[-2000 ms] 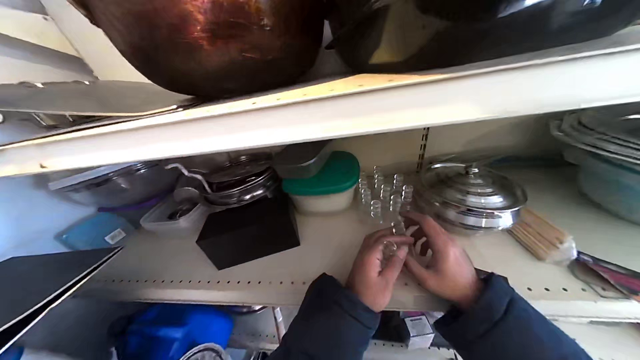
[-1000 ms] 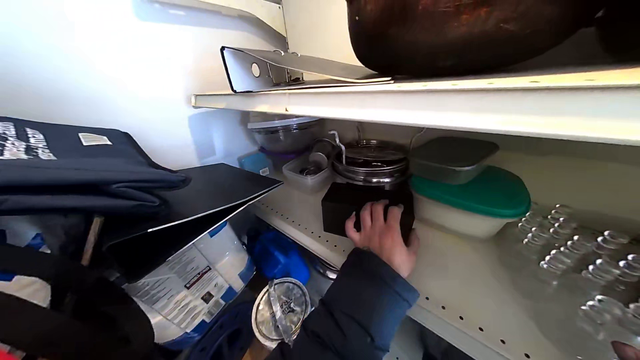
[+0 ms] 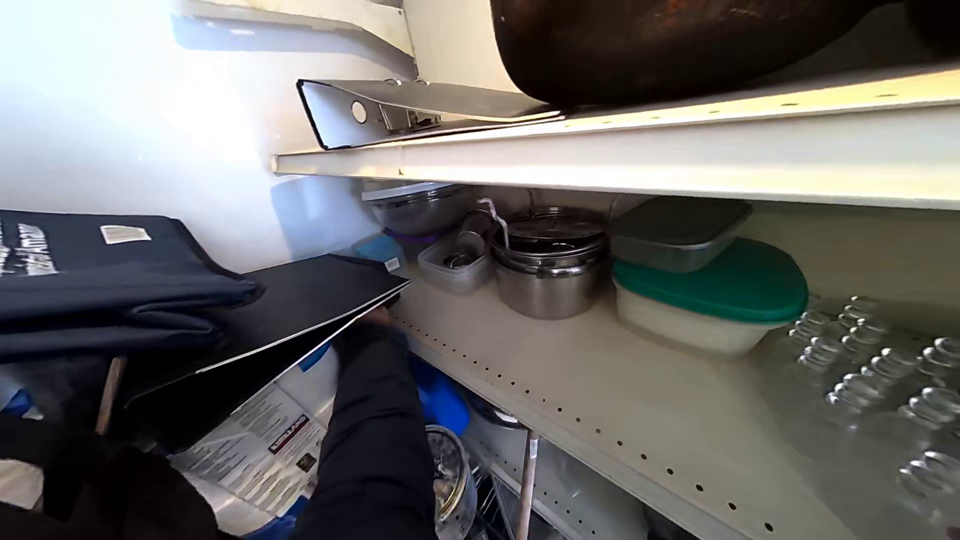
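My left hand (image 3: 377, 315) is reached out at the left end of the middle shelf, beside a black binder or folder (image 3: 315, 292). Only a little skin shows past the dark sleeve; the fingers and anything in them are hidden. Just beyond the hand, a small dark edge shows, which I cannot identify. To the right of it on the shelf stand a clear plastic tub with metal items (image 3: 456, 271), a stainless steel pot (image 3: 547, 289) and a white container with a green lid (image 3: 712, 289). Small clear glass bottles (image 3: 862, 367) stand at the right. My right hand is out of view.
The upper shelf's edge (image 3: 615, 157) runs low over the pots, with a lever arch file (image 3: 345, 116) and a large dark vessel (image 3: 660, 45) on it. A navy fabric bag (image 3: 97, 285) lies at left. Below are a printed white bag (image 3: 277, 442), a clear jar (image 3: 450, 472) and a stick (image 3: 528, 480).
A black box that my left hand touched in front of the pot is gone from that spot. The hand has moved left to the binder. The view has swung left since the first frame.
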